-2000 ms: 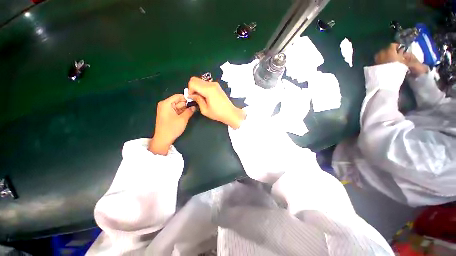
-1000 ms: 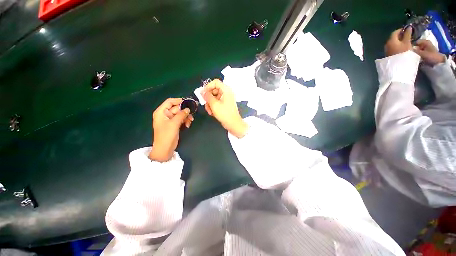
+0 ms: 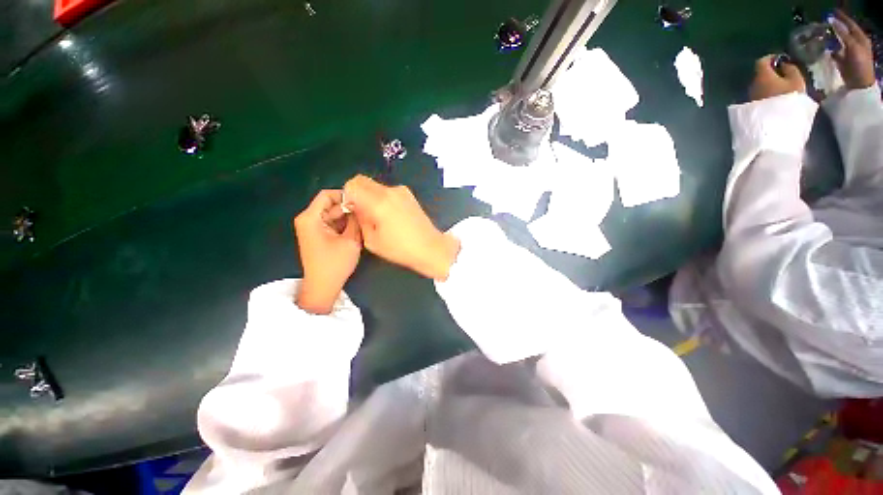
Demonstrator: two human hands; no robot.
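Observation:
My left hand (image 3: 327,247) and my right hand (image 3: 392,220) meet in front of me over the green surface. The fingers of both hands are closed together. A small piece of white wipe (image 3: 346,207) shows between the fingertips. The round dark part, seen in my left hand a second ago, is now hidden by the fingers. A metal clip (image 3: 392,150) lies just beyond my right hand, not touching it. Overlapping white wipes (image 3: 647,164) lie to the right of my right hand.
A slanting metal post (image 3: 523,126) stands among the wipes. Dark clip parts (image 3: 196,134) lie spaced along the green belt (image 3: 145,280). A black-and-silver clip (image 3: 39,379) lies at left. A red tray (image 3: 77,9) shows at the top left. Another person's hand (image 3: 777,77) is at right.
My hands were apart, with the dark disc in the left and the wipe in the right. They have come together, and the disc is covered. The neighbour's hands have moved apart.

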